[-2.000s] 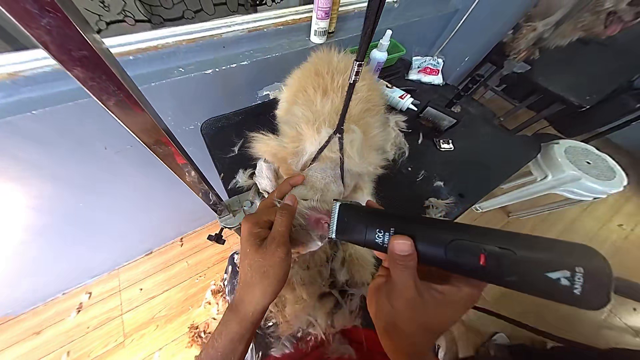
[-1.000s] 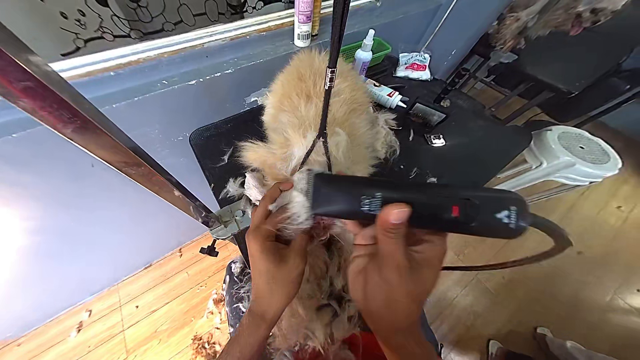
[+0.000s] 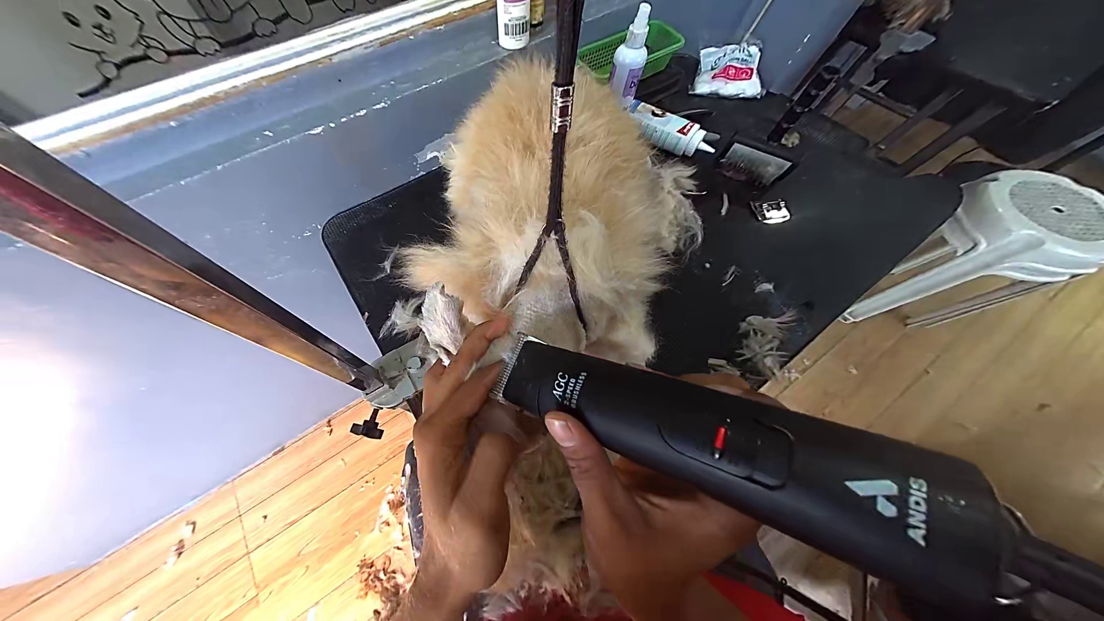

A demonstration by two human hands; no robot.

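A tan, long-haired dog (image 3: 552, 172) is on the black grooming table (image 3: 828, 250), with a dark cord loop (image 3: 559, 172) around its neck area. My right hand (image 3: 655, 509) grips a black Andis electric clipper (image 3: 742, 440) from below, thumb along its near side. The toothed blade (image 3: 509, 369) lies against the fur near the dog's head, close to my left fingers. My left hand (image 3: 470, 466) holds the head from the left; its fingers are partly hidden by the clipper. A pale tuft of fur (image 3: 442, 323) stands beside my left fingertips.
A metal grooming arm (image 3: 190, 267) slants down to its table clamp (image 3: 397, 375). On the table are a spray bottle (image 3: 630, 56), green basket (image 3: 664, 43), tube (image 3: 668, 129), slicker brush (image 3: 755, 164), spare clipper blade (image 3: 770, 210) and cut fur (image 3: 763, 341). A white stool (image 3: 975, 241) stands right.
The clipper was roughly level one second ago and now slants down to the right, its blade still near my left fingers. My right hand has stayed on it.
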